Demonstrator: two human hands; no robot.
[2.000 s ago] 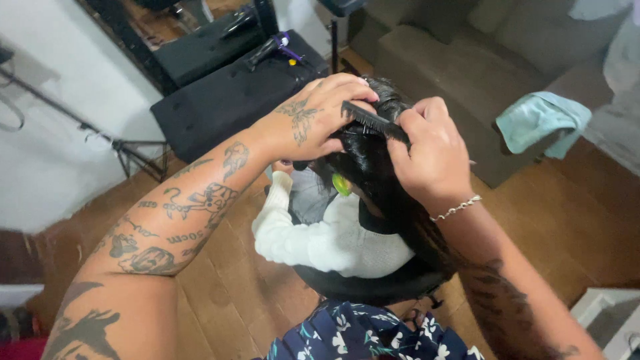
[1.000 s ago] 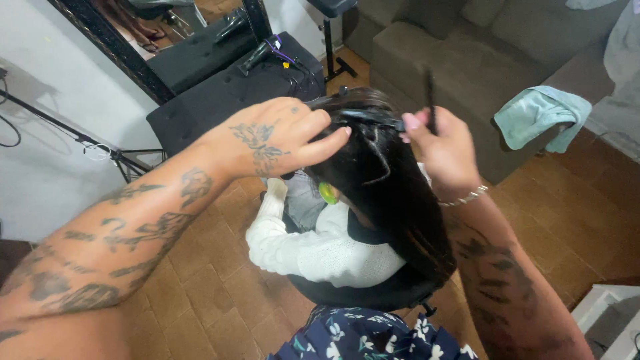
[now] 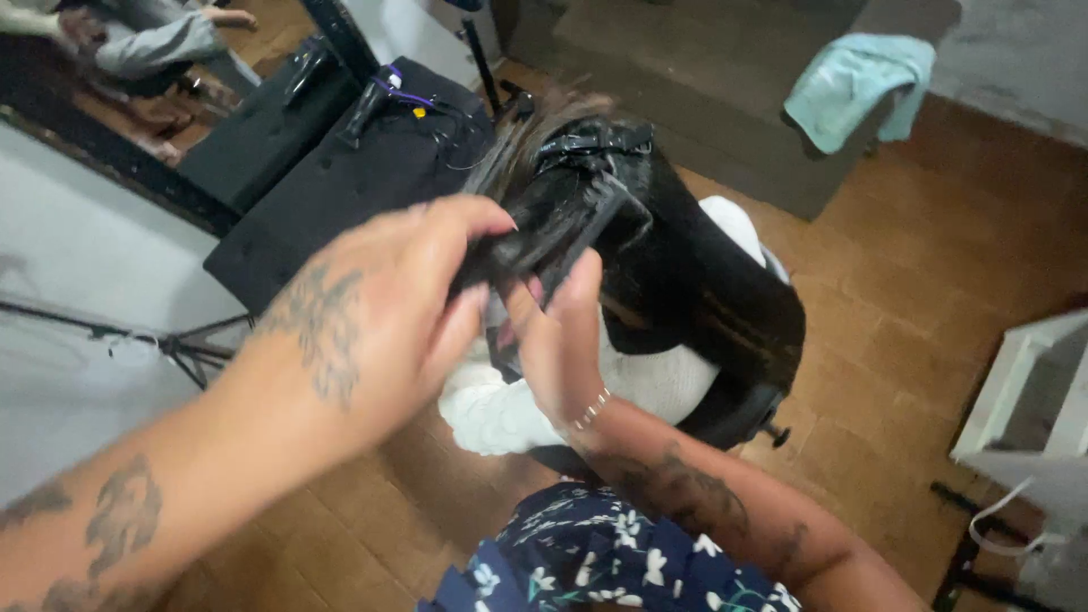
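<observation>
A seated person in a white top (image 3: 501, 416) has long dark hair (image 3: 722, 280) hanging down the back. Black hair clips (image 3: 595, 144) hold hair at the top of the head, and a pale parting line shows below them. My left hand (image 3: 408, 289) grips a section of hair at the side of the head. Close against it, my right hand (image 3: 557, 340) holds a black comb (image 3: 591, 234), angled up toward the clips. Motion blur and overlapping fingers hide exactly how the right fingers meet the hair section.
A black tufted bench (image 3: 306, 212) bears a hair dryer (image 3: 370, 106) beside a mirror (image 3: 178, 76). A stand's legs (image 3: 183, 344) are at left. Behind the person is a brown sofa (image 3: 680, 93) with a light green towel (image 3: 858, 89). White furniture (image 3: 1028, 391) stands at right.
My right hand has moved from the right side of the head to beside my left hand. The left hand now holds a hair section away from the head. The view has shifted closer.
</observation>
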